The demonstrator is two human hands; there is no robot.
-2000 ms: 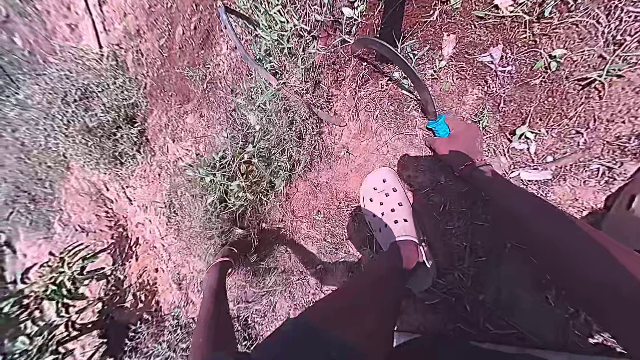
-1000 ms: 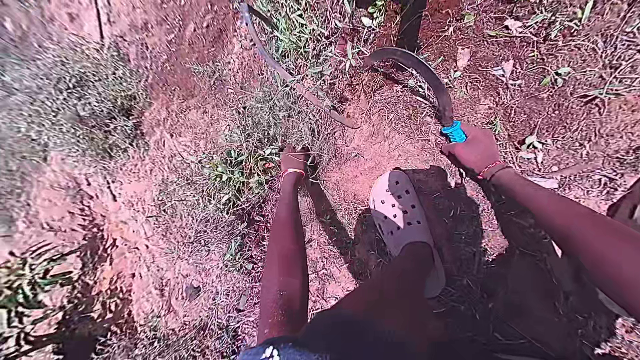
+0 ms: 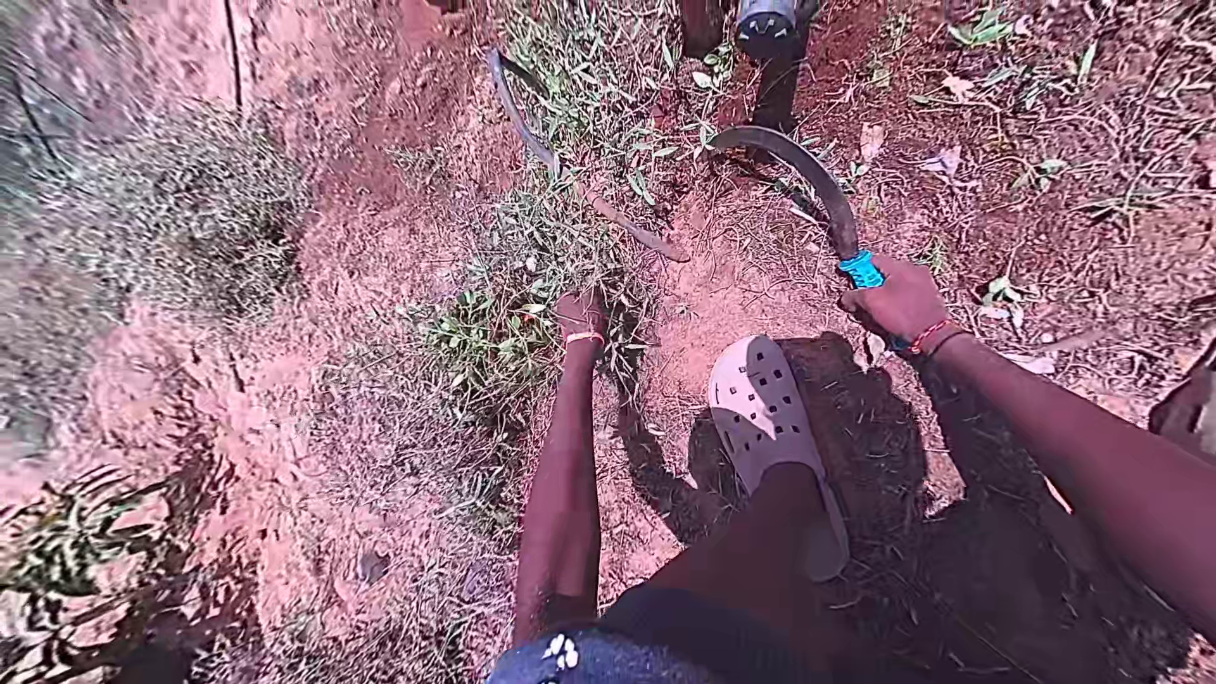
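My right hand point(image 3: 898, 302) is closed around the turquoise handle of a sickle point(image 3: 825, 185), whose dark curved blade arcs up and to the left. My left hand point(image 3: 581, 315) is down among the stems of a clump of grass and leafy weeds point(image 3: 494, 332); its fingers are hidden in the plants, so its grip is unclear. A second curved tool, perhaps another sickle point(image 3: 532, 138), lies above the left hand, its brown handle point(image 3: 632, 226) pointing down and to the right. Between my arms a pale perforated clog point(image 3: 760, 404) covers my foot.
Grassy weeds point(image 3: 589, 85) grow along the top. A grey bush point(image 3: 199, 209) stands at the upper left, and leafy plants point(image 3: 76, 560) at the lower left. A grey cylindrical object point(image 3: 766, 24) shows at the top edge. Dry stalks point(image 3: 1130, 190) cover the soil at right.
My left hand has moved up and right from beside the weeds at the lower left into the clump. The right hand keeps the sickle, nearly in the same place.
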